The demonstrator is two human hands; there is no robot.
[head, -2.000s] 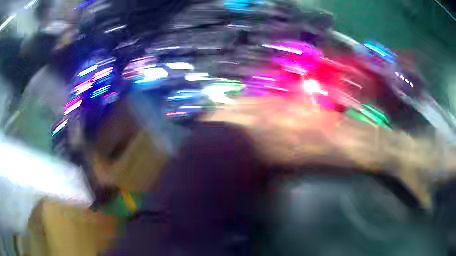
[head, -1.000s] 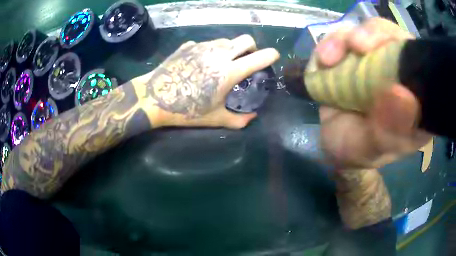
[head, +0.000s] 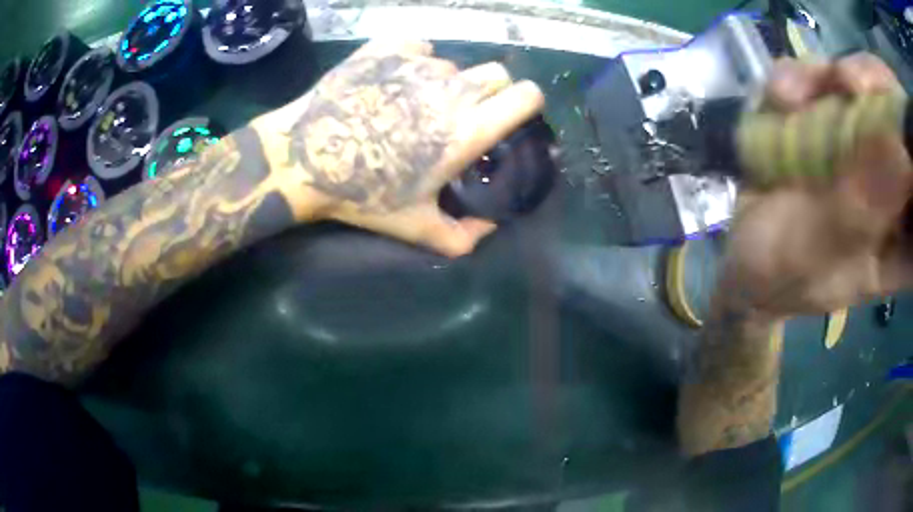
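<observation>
A black cylindrical unit stands on the dark-green bench with its plain dark end up. My left hand is closed around its left side, fingers above and thumb below. My right hand is blurred and grips the electric screwdriver by its cream-yellow tape wrap. The screwdriver's dark nose points left, over the screw feeder; its bit cannot be made out. Tiny silvery screws are scattered between the unit and the feeder.
Several units with clear round faces, some glowing blue, pink or green, stand at the left. A tan-yellow tape ring lies below the feeder. A pale metal rail edges the bench's far side. A white and blue piece is at lower right.
My right hand has moved right with the screwdriver, away from the unit and over the feeder, uncovering more of the feeder and the tape ring. My left hand stays around the unit.
</observation>
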